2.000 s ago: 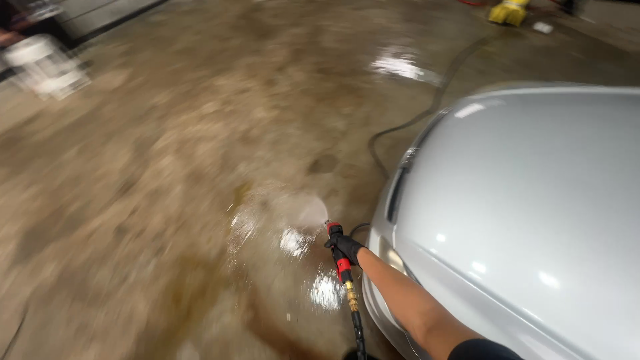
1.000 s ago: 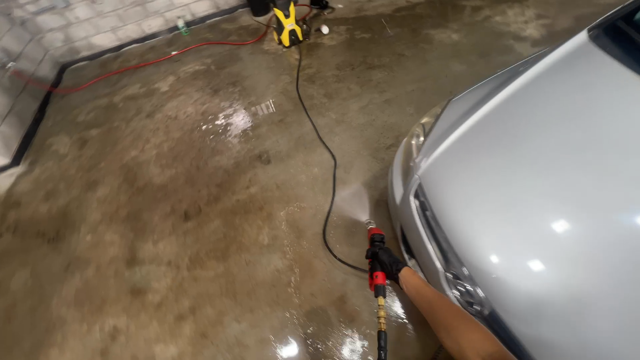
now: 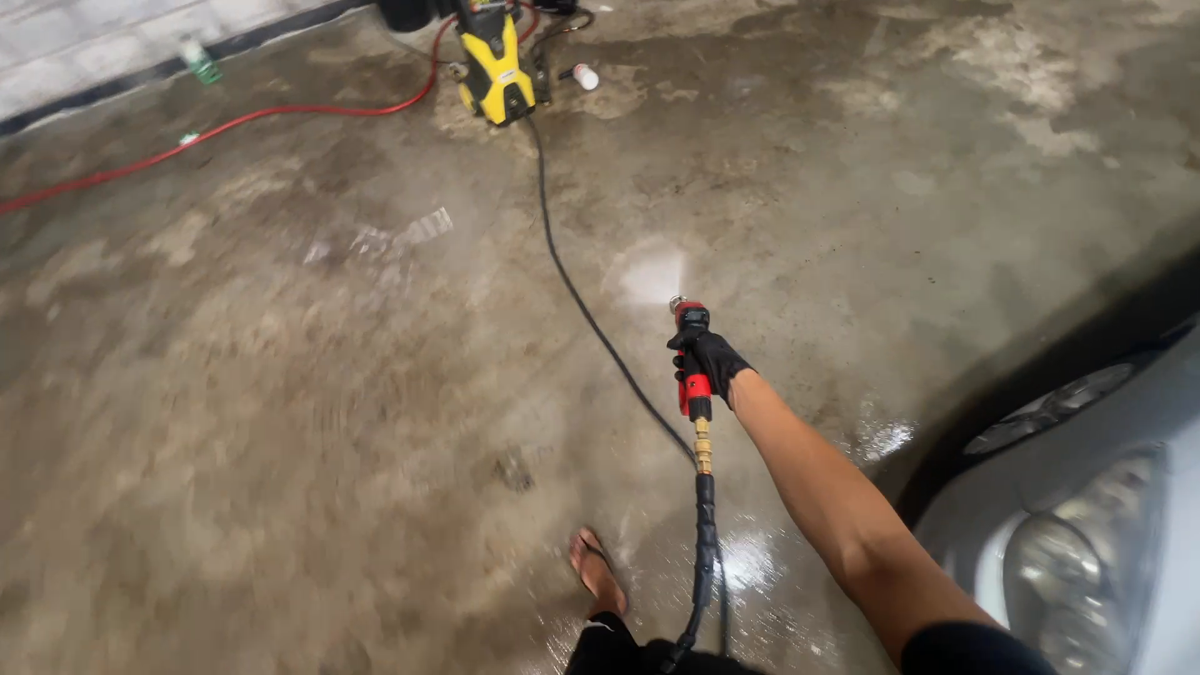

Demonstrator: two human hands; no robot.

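My right hand [image 3: 714, 361], in a black glove, is closed around a red and black pressure washer spray gun [image 3: 695, 375]. A white fan of water spray [image 3: 653, 272] leaves its nozzle over the wet concrete floor. Brass fittings [image 3: 703, 445] join the gun's lower end to a black hose [image 3: 705, 534], which runs down beside my legs. My left hand is not in view. The silver car [image 3: 1003, 487] stands at the lower right, its headlight and a front wheel showing.
A yellow and black pressure washer [image 3: 499, 75] stands at the top with a white bottle [image 3: 586, 77] beside it. A red hose [image 3: 281, 111] and a thin black hose [image 3: 581, 300] cross the floor. A green-based bottle [image 3: 200, 64] lies by the block wall [image 3: 103, 42]. My sandalled foot [image 3: 592, 567] is below.
The view has swung so that the car now fills only the lower right. The spray gun points away from the car's front, still spraying in my right hand.
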